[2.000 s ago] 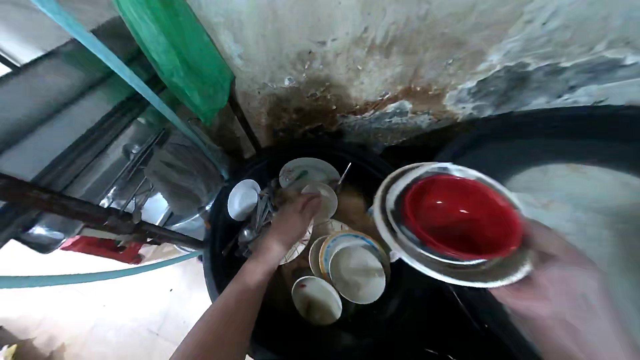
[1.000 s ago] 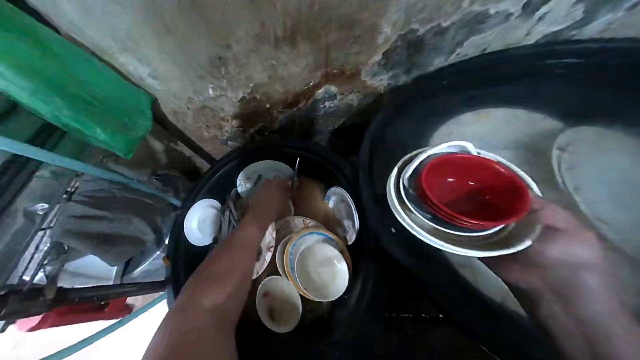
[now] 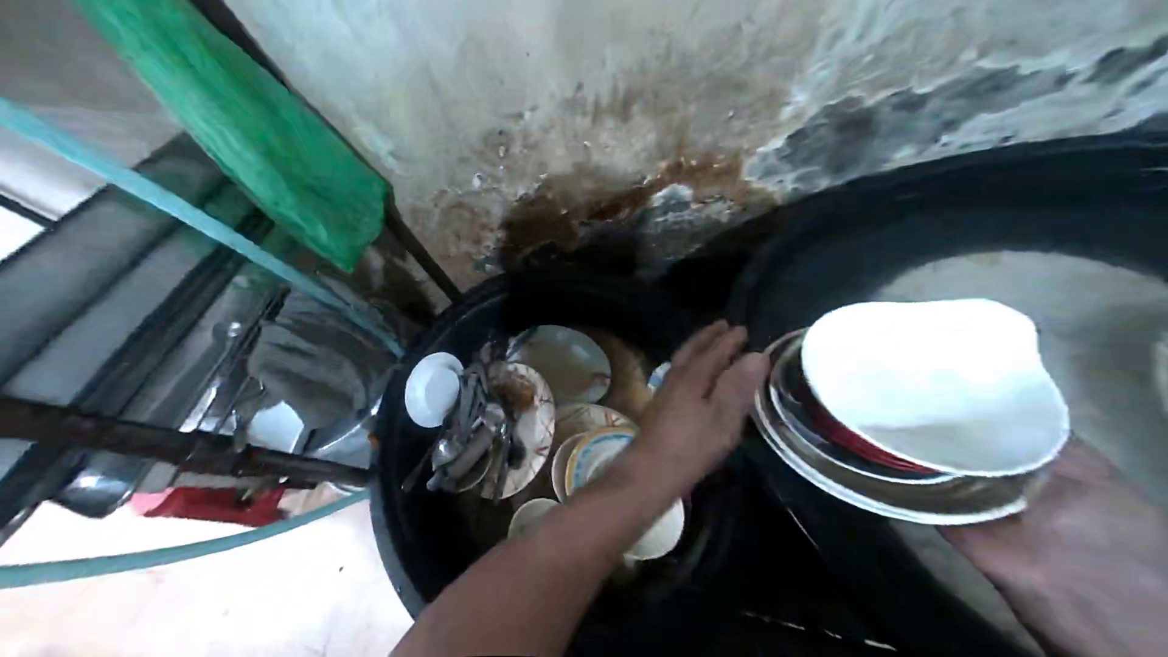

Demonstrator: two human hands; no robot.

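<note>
My right hand [image 3: 1068, 538] holds a stack of dishes from its right side: pale plates [image 3: 949, 511] at the bottom, a red bowl [image 3: 858, 443] largely covered, and a white bowl [image 3: 940, 392] on top. My left hand [image 3: 698, 392] reaches over the right part of a round black tub [image 3: 392, 529], fingers spread beside the stack's left edge; nothing shows in its grip. In the tub lie a heap of metal cutlery [image 3: 474, 429], a small white bowl [image 3: 432, 390], an oval plate [image 3: 561, 365], a patterned plate [image 3: 529, 433] and several nested bowls [image 3: 598, 456], partly hidden by my left forearm.
A larger black tub [image 3: 821, 237] with cloudy water stands at right. Behind is a stained wall [image 3: 593, 119]. At left are a metal rack [image 3: 182, 456] with pans, a green plastic sheet [image 3: 255, 137], a light-blue hose [image 3: 182, 210] and a red object [image 3: 210, 505] on the floor.
A white bowl now tops the stack in my right hand, where the red bowl was uppermost before. My left hand has moved right, from among the tub's dishes to beside the stack.
</note>
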